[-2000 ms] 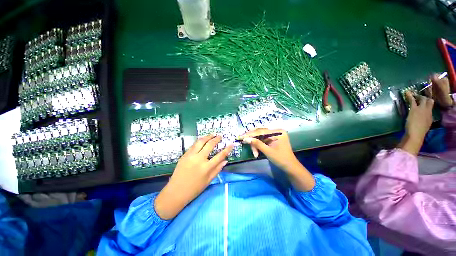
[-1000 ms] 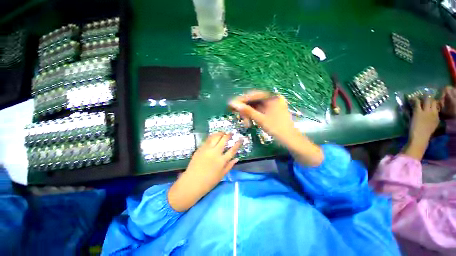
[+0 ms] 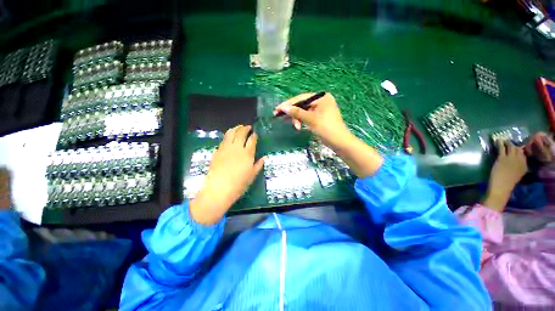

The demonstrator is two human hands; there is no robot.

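My right hand (image 3: 316, 116) holds a thin dark pen-like tool (image 3: 309, 100) above the bench, at the near edge of the green wire heap. My left hand (image 3: 228, 167) lies palm down over the right part of a PCB panel (image 3: 196, 173), its fingertips near the lower right corner of the dark pad (image 3: 222, 113). Whether it grips anything is hidden. A second PCB panel (image 3: 289, 176) lies between my hands, touched by neither. A third panel (image 3: 331, 163) lies right of it, partly under my right forearm.
Green wires (image 3: 353, 91) are heaped mid-bench, with red-handled pliers (image 3: 415, 135) and a white scrap (image 3: 389, 87) to the right. A wrapped post (image 3: 272, 36) stands behind. A black tray (image 3: 167, 121) of panels is at left, beside white paper (image 3: 27, 158). A coworker's hands (image 3: 510, 164) work at far right.
My left hand has left the middle panel and moved left to the panel and pad. My right hand has lifted away from the panels, up towards the wire heap, still with the tool. The view has shifted.
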